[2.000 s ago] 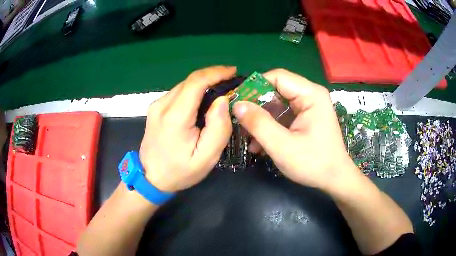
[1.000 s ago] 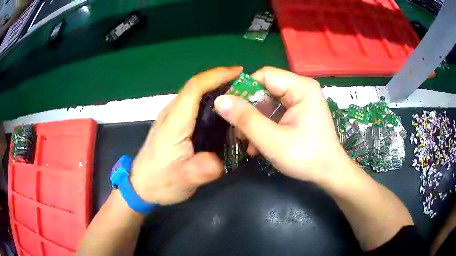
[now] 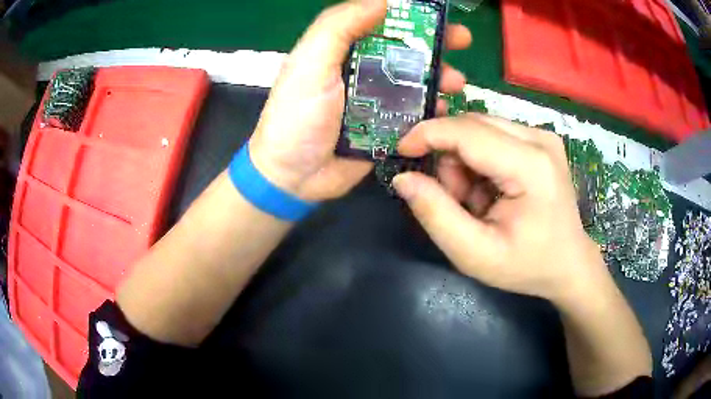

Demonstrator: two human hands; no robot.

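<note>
A black phone housing (image 3: 343,140) with a green circuit board (image 3: 390,86) seated in it is at the top centre, its top end cut off by the picture's edge. My left hand (image 3: 320,101) holds it from the left and behind, with fingertips showing past its right edge. My right hand (image 3: 499,195) is at the housing's lower right corner. Its index finger is at the board's bottom end and its thumb is just below, apart from the index finger. I cannot tell whether the right hand grips the corner.
A row of boards (image 3: 624,210) leans behind and right of my right hand. Small loose components (image 3: 690,288) lie at far right. A red parts tray (image 3: 101,203) with a bundle of boards (image 3: 68,97) is at left. Another red tray (image 3: 608,54) is on the green belt (image 3: 195,23).
The board, earlier tilted in my right fingers, now lies in the housing. My left hand has turned the housing face up and moved it up. My right hand has moved to its lower end.
</note>
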